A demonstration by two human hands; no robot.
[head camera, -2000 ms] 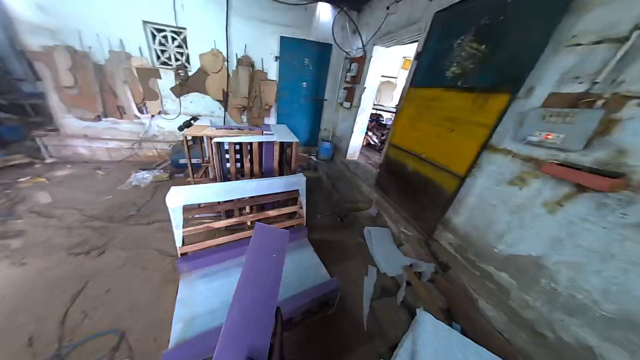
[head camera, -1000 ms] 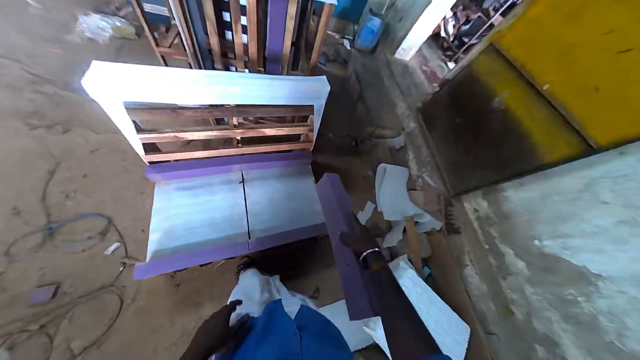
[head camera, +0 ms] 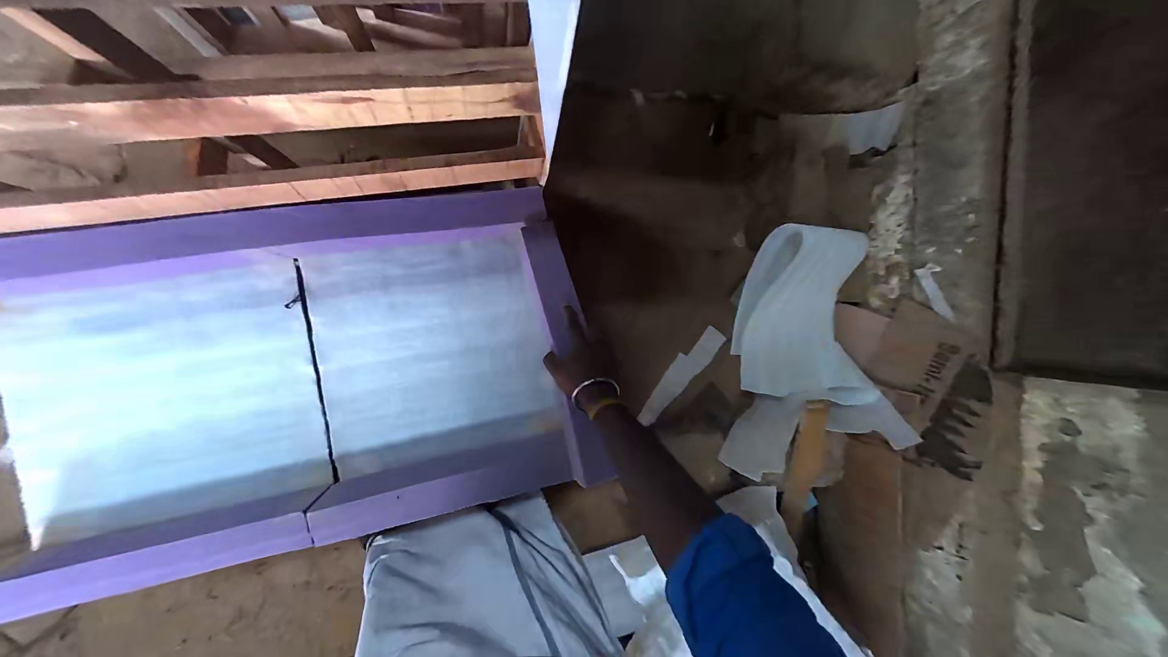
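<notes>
My right hand, with a bangle at the wrist, grips a purple board that stands along the right end of a seat-like panel. The panel has a pale, whitish surface split by a dark gap, with a purple rear strip and a purple front strip. The board touches or nearly touches the panel's right edge; how it is joined cannot be told. My left hand is out of view.
Wooden slats and a white frame edge rise behind the panel. To the right, white foam sheeting, torn cardboard and a wood strip lie on the floor near the wall's base.
The purple board, held apart from the panel at its right a second ago, now lies along its right end, with my right hand on it. My left hand has gone out of view. The view is closer.
</notes>
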